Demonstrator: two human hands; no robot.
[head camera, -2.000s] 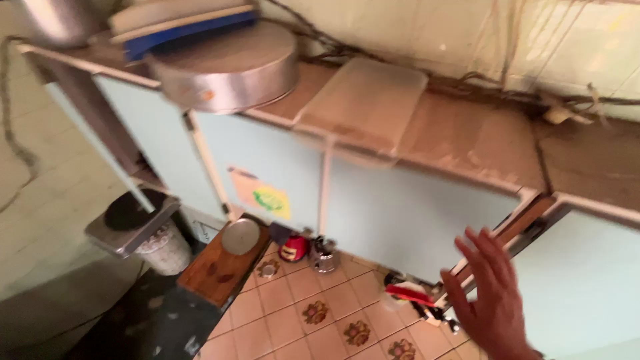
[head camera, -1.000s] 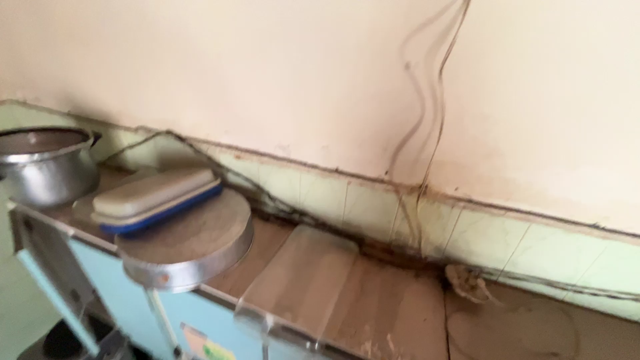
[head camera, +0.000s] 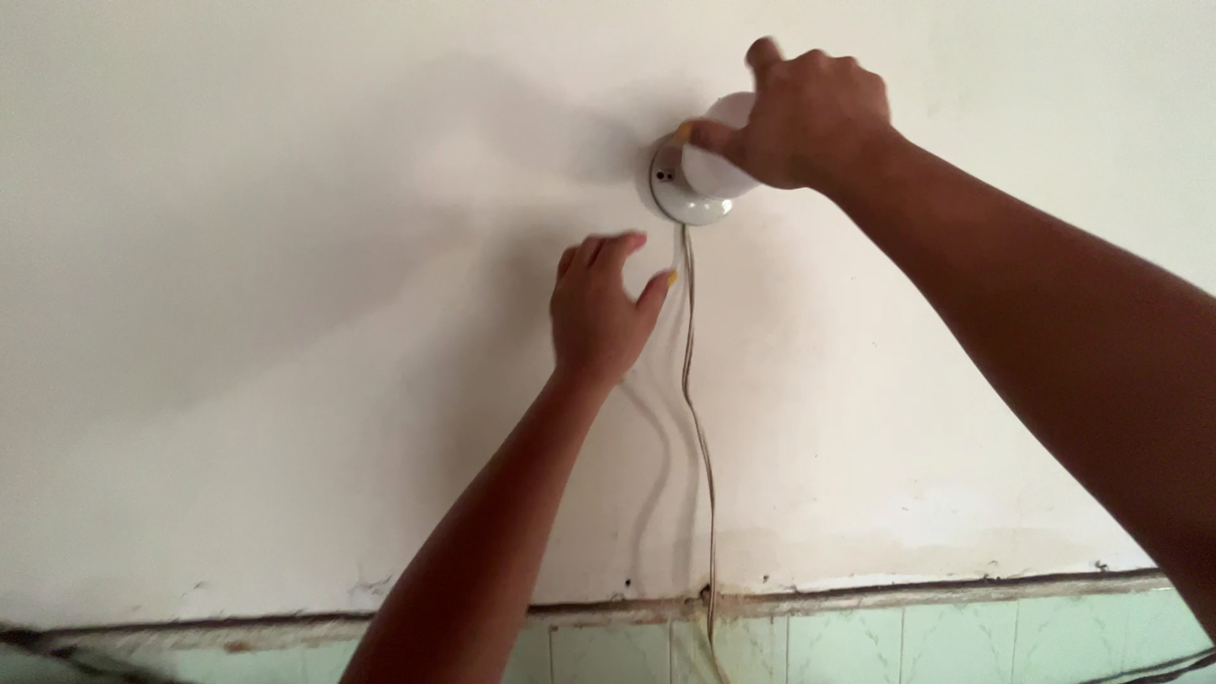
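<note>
A round white lamp socket base (head camera: 698, 204) is fixed on the wall, with small holes in its left side. My right hand (head camera: 807, 119) grips a white light bulb (head camera: 717, 161) at the socket; its fingers hide part of the bulb. Below and left of the socket, my left hand (head camera: 603, 304) is raised with thumb and fingers apart, holding nothing. A thin electric cord (head camera: 691, 380) hangs from the base down the wall, just right of my left hand.
The painted wall (head camera: 285, 285) fills most of the view. Pale green tiles (head camera: 845, 641) run along the bottom under a rough, dark-edged ledge (head camera: 589, 608). Dark cables (head camera: 85, 660) lie at the lower left.
The view has swung up from the counter to the wall. Both hands are now raised near the lamp socket; one second ago neither was in view. The bulb and socket have come into view.
</note>
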